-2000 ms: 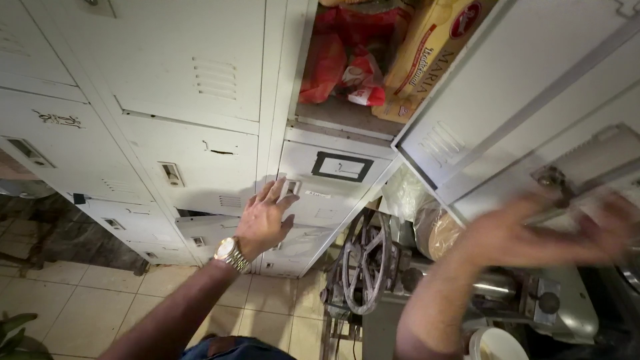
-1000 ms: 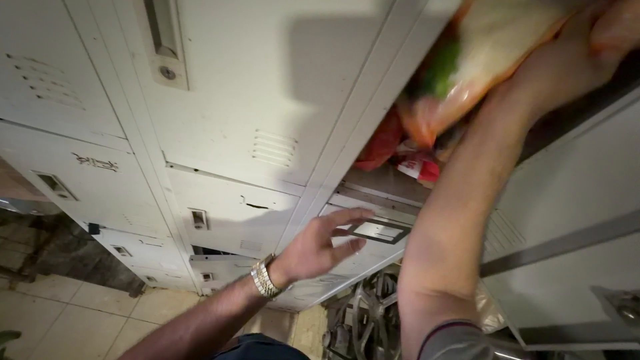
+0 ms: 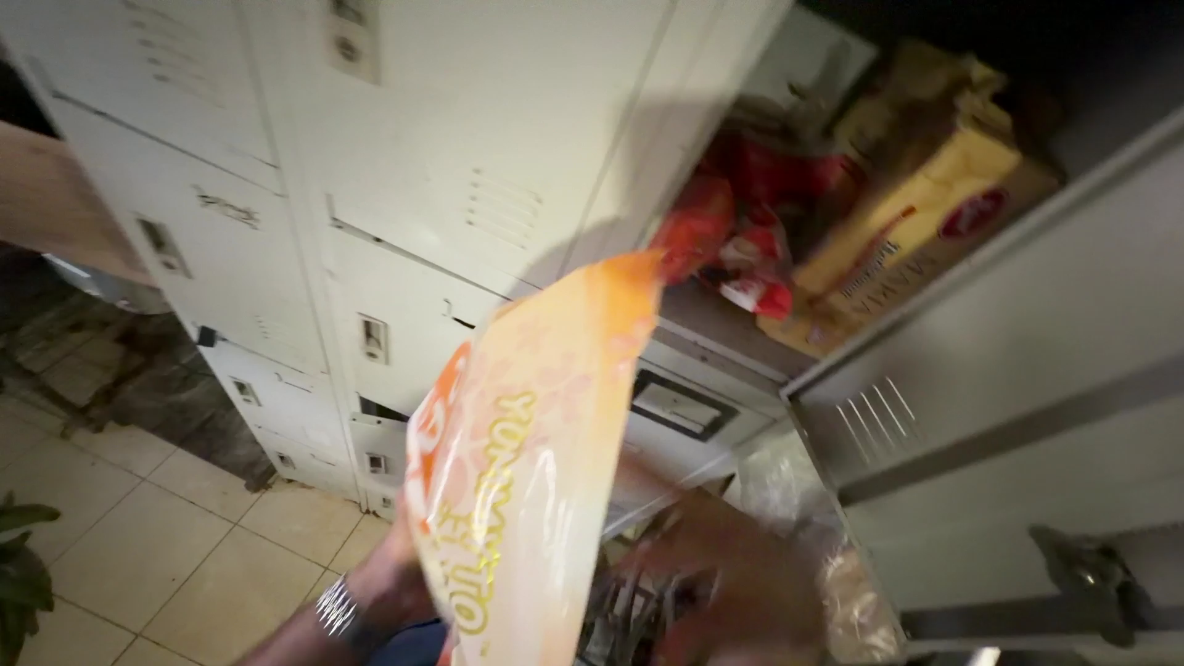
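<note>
A large glossy plastic bag point(image 3: 532, 444), orange and pale cream with printed lettering, is upright in the middle of the view. Behind its lower left edge is my left hand point(image 3: 402, 564), with a metal-band watch on the wrist; the bag hides most of its fingers, and it holds the bag. My right hand point(image 3: 721, 573), blurred, is just right of the bag's lower part with its fingers spread, holding nothing. Beyond the bag, the open locker compartment holds red plastic packages point(image 3: 731, 231) and a yellow and brown cardboard box point(image 3: 897, 250).
White metal lockers point(image 3: 481, 111) fill the left and centre. The open locker door point(image 3: 999, 407) spans the right side. Below it lie clear plastic bags point(image 3: 786, 481) and dark metal machinery. A plant point(image 3: 23, 564) stands on the tiled floor at lower left. A person's forearm point(image 3: 65, 199) reaches in at left.
The plastic bag, inside the compartment with my right arm reaching to it one second ago, is now out in front of the lockers. My left hand has left the locker front and holds it.
</note>
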